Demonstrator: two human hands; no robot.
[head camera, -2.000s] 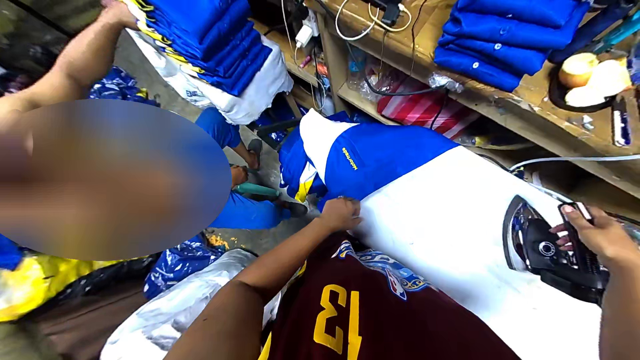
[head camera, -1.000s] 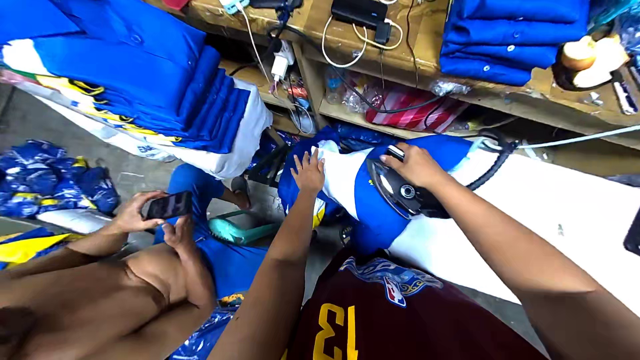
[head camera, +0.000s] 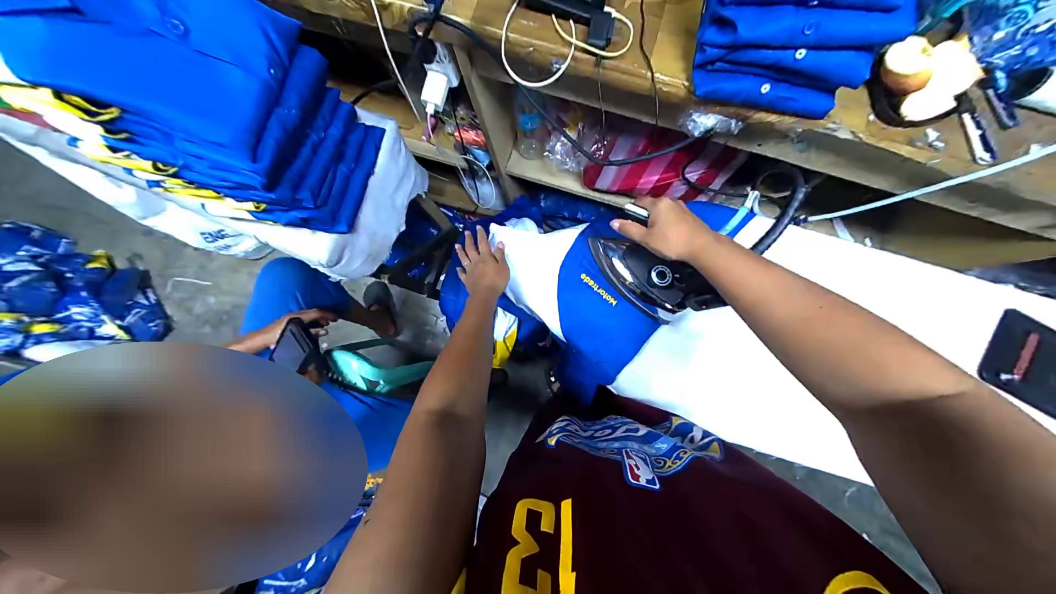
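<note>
A blue and white garment (head camera: 587, 309) with small yellow lettering is draped over the narrow end of a white ironing board (head camera: 701, 363). On its blue part rests a black steam iron (head camera: 656, 276), its soleplate edge showing. My right hand (head camera: 670, 229) is closed around the iron's handle. Left of the iron, my left hand (head camera: 483, 262) lies palm down with fingers spread at the garment's white edge. Whether it presses on the cloth is hard to tell.
Folded blue shirts (head camera: 198, 107) are piled at the left. A wooden shelf (head camera: 660, 91) with cords and more folded shirts (head camera: 784, 54) runs behind the board. A dark iron rest pad (head camera: 1023, 359) lies at the right. A person holding a phone (head camera: 295, 346) sits at lower left.
Two seconds ago the iron stood at the board's right; it is now on the blue cloth near the board's end. My left hand has moved to the cloth's far edge.
</note>
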